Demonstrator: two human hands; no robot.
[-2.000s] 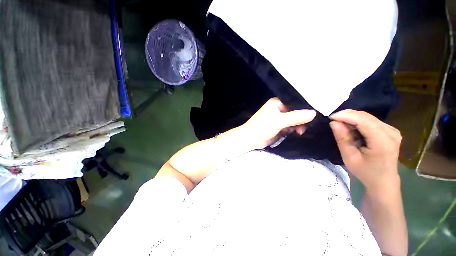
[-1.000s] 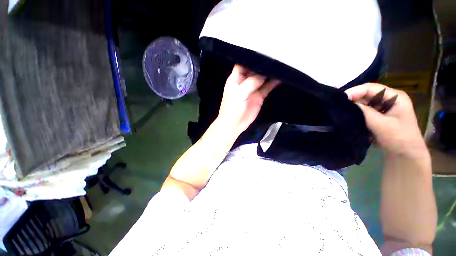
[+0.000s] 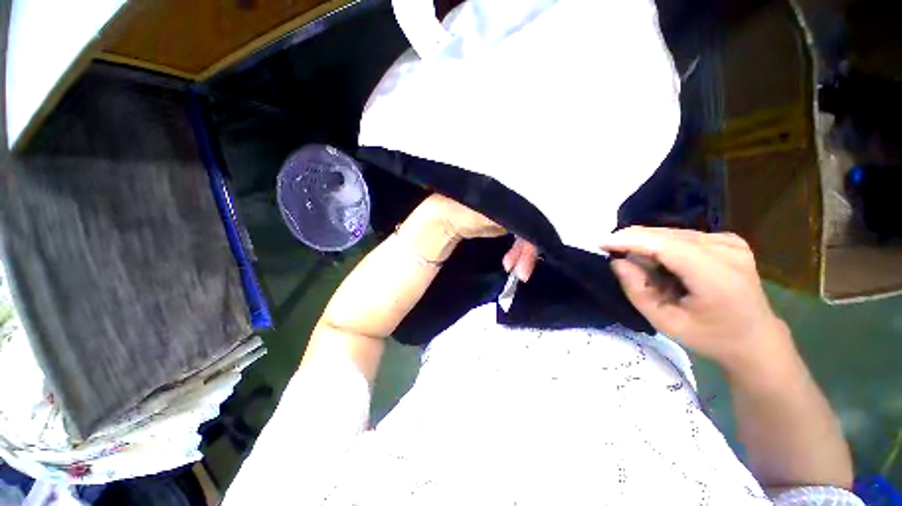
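The black garment fabric (image 3: 475, 194) lies over my lap, with the bright white lining (image 3: 534, 109) above it. The seam edge (image 3: 560, 240) runs between my hands. My left hand (image 3: 463, 225) holds the black fabric; its palm is partly under the folded edge and some fingertips show below it. My right hand (image 3: 692, 282) pinches the edge where white meets black. A dark piece shows in the right palm. A small white patch (image 3: 508, 294) lies by the left fingertips. No needle or thread can be made out. A white strap (image 3: 419, 26) stands at the lining's far edge.
A stack of grey cloth (image 3: 129, 227) lies at left beside a blue edge (image 3: 233, 227). A round, purplish fan-like object (image 3: 323, 198) stands beyond my left arm. An open cardboard box (image 3: 836, 259) is at right. The floor (image 3: 396, 380) is green.
The view has shifted, so the fan-like object and stack sit lower. My left hand has moved further under the folded edge. My right hand has turned and come back to the seam. The strap has come into view.
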